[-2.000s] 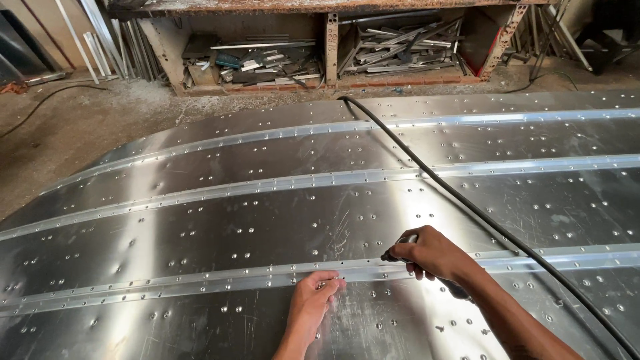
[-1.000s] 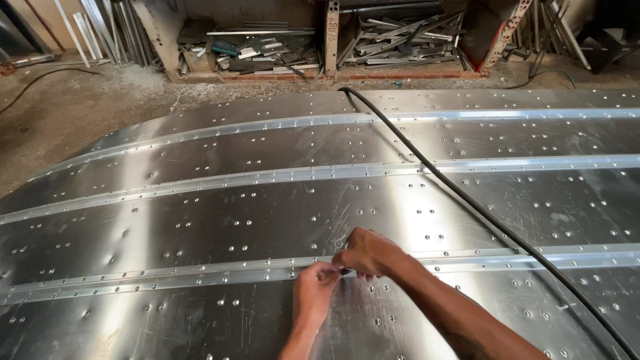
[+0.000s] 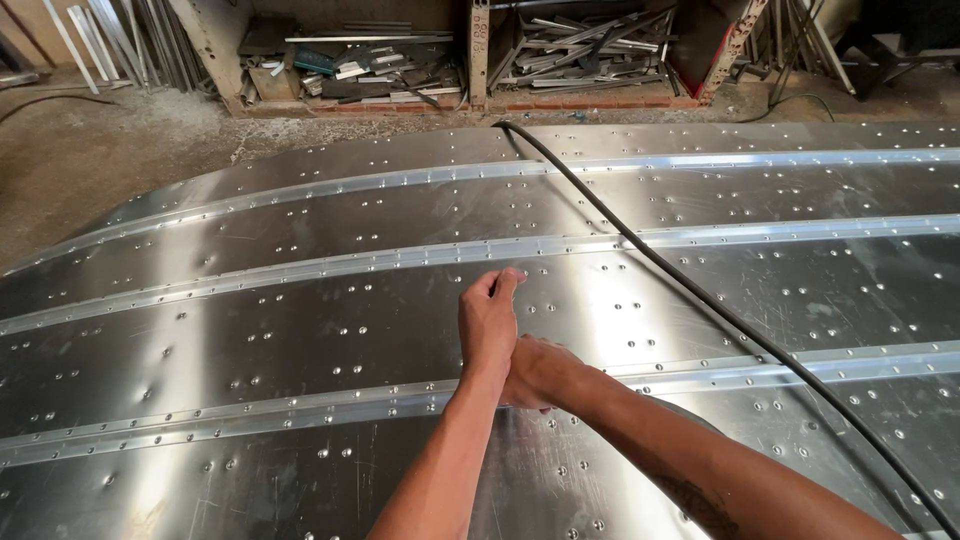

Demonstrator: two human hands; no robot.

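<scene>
A riveted sheet-metal surface (image 3: 405, 315) with raised metal strips (image 3: 337, 405) spans the view. My left hand (image 3: 489, 311) is over the panel between two strips, thumb and fingers drawn together; whether something small is between them cannot be told. Just below and right of it, my right hand (image 3: 541, 373) is curled at the nearest strip, partly behind my left wrist. What it grips is hidden. A dark curved thing (image 3: 686, 415) shows beside my right forearm. Rows of rivet heads (image 3: 352, 330) dot the sheet.
A black hose (image 3: 660, 262) runs diagonally over the sheet, right of my hands. Beyond the far edge, shelf compartments (image 3: 478, 56) hold metal offcuts (image 3: 592, 52). Long metal lengths (image 3: 135, 45) lean at the back left, over a concrete floor (image 3: 97, 157).
My right hand held a dark tool at the strip two seconds ago, then moved left to my left hand. Since then my left hand has moved farther up the sheet, away from the strip.
</scene>
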